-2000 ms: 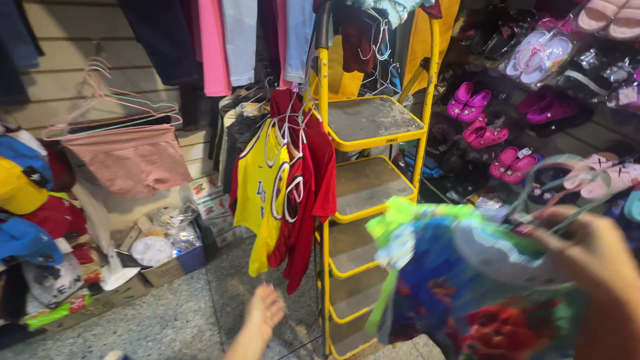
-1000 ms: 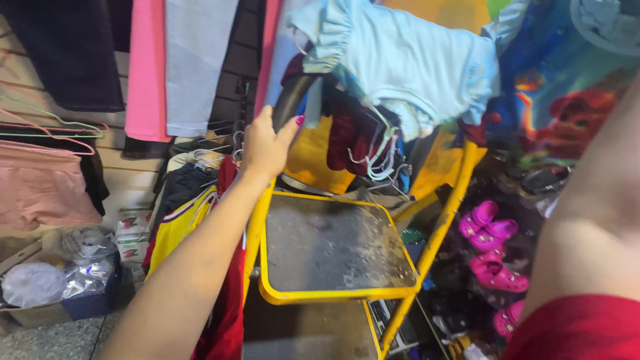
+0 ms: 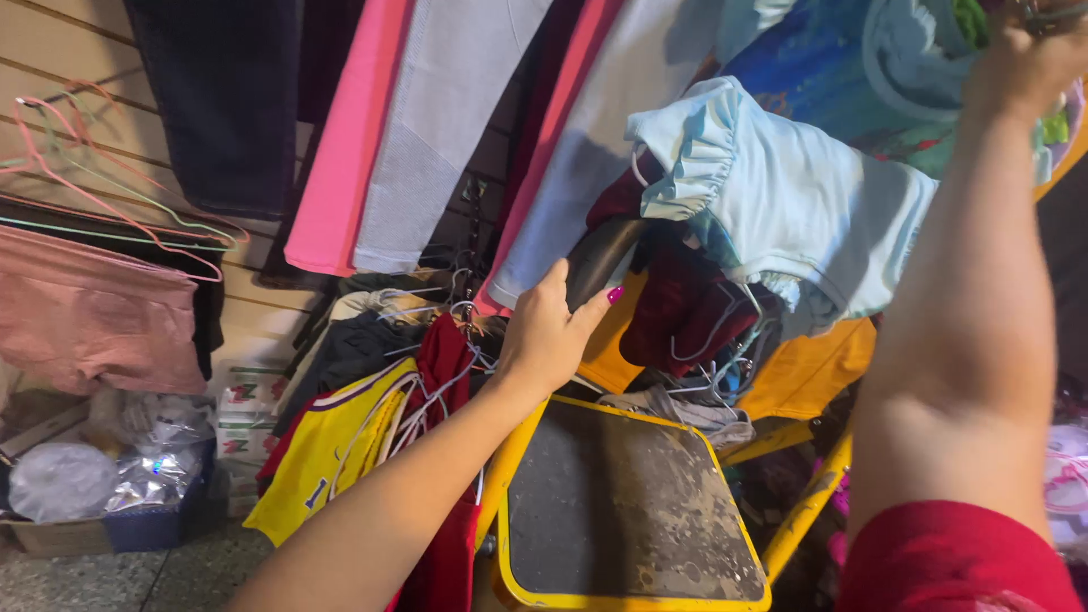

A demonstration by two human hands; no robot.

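My left hand (image 3: 552, 327) grips the black-covered top rail (image 3: 602, 259) of a yellow metal stepladder, above its dark top step (image 3: 629, 510). Up at the top right corner, my right hand (image 3: 1033, 64) holds a hanger; the colourful blue-green printed garment (image 3: 816, 64) hangs beside it, partly behind my forearm. A light blue ruffled garment (image 3: 807, 195) lies draped over the top of the ladder, between my two arms. Under it hang dark red clothing (image 3: 680, 314) and several hangers.
Pink and grey leggings (image 3: 425, 144) hang behind the ladder. Yellow and red jerseys (image 3: 348, 442) hang left of it. Pink shorts on hangers (image 3: 102, 306) are on the slatted wall, above a box (image 3: 144, 527) of plastic-wrapped things. Yellow fabric (image 3: 807, 370) hangs behind the ladder.
My left hand, off the ladder two seconds ago, is now on its top rail. My right hand has risen with the printed garment. The view has moved closer to the ladder.
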